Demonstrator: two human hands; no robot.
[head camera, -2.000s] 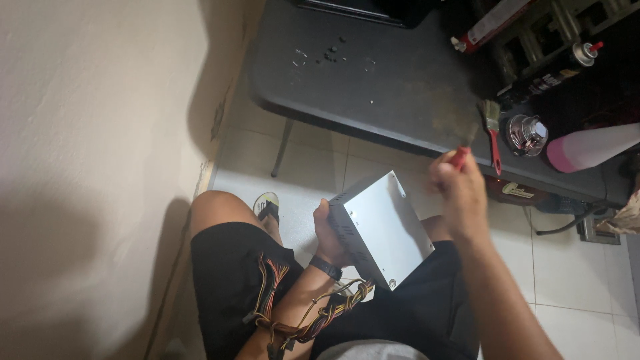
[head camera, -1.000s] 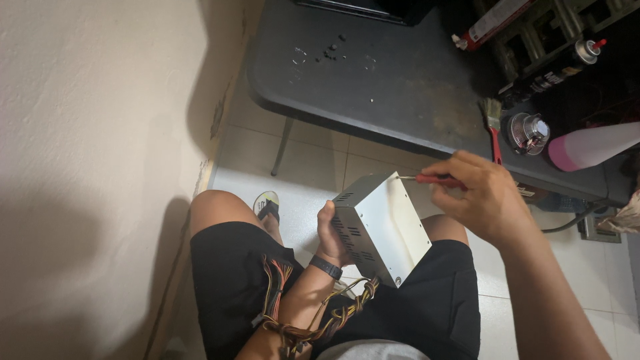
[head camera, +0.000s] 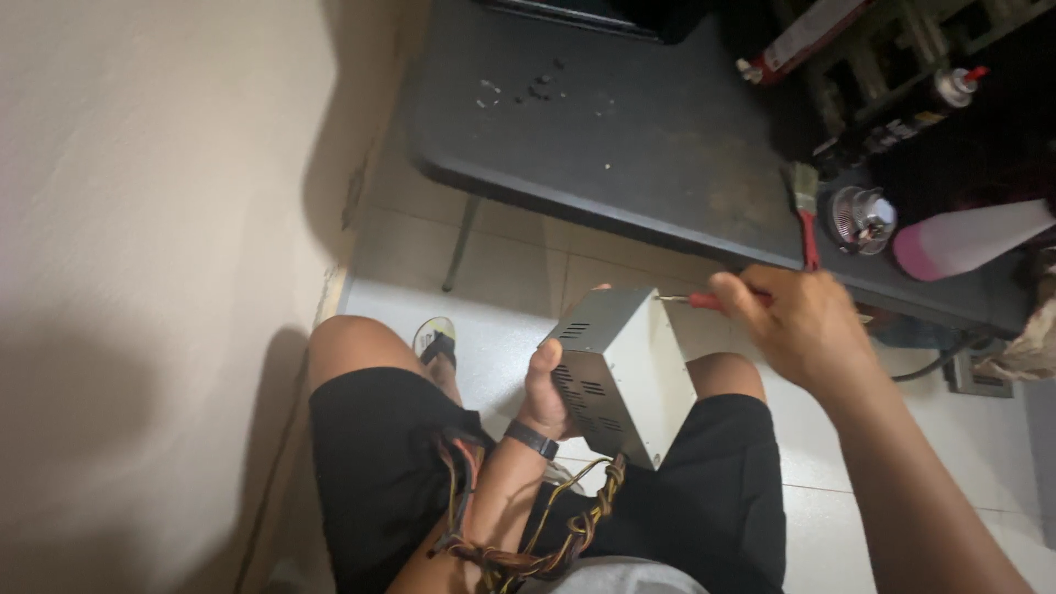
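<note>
A grey metal computer power supply unit (head camera: 652, 371) is held tilted above my lap. My left hand (head camera: 546, 392) grips its vented side, thumb on the near edge and other fingers mostly hidden behind it. The bundle of coloured cables (head camera: 577, 536) runs from the unit's lower end across my left forearm. In my right hand (head camera: 792, 322) is a screwdriver with a red handle (head camera: 706, 302); its shaft meets the upper corner of the pale face. Whether the tip sits in a screw cannot be told.
A dark table (head camera: 643, 190) stands ahead, bearing small dark bits (head camera: 540, 87), a red-handled brush (head camera: 807, 214), a round metal CPU cooler (head camera: 860, 219), a bottle of pink liquid (head camera: 949, 239) and spray cans (head camera: 916, 115). A wall (head camera: 165, 247) rises at the left.
The screwdriver, which was away from the unit two seconds ago, is at its upper corner. My left hand has turned the unit so that more of its vented sides shows.
</note>
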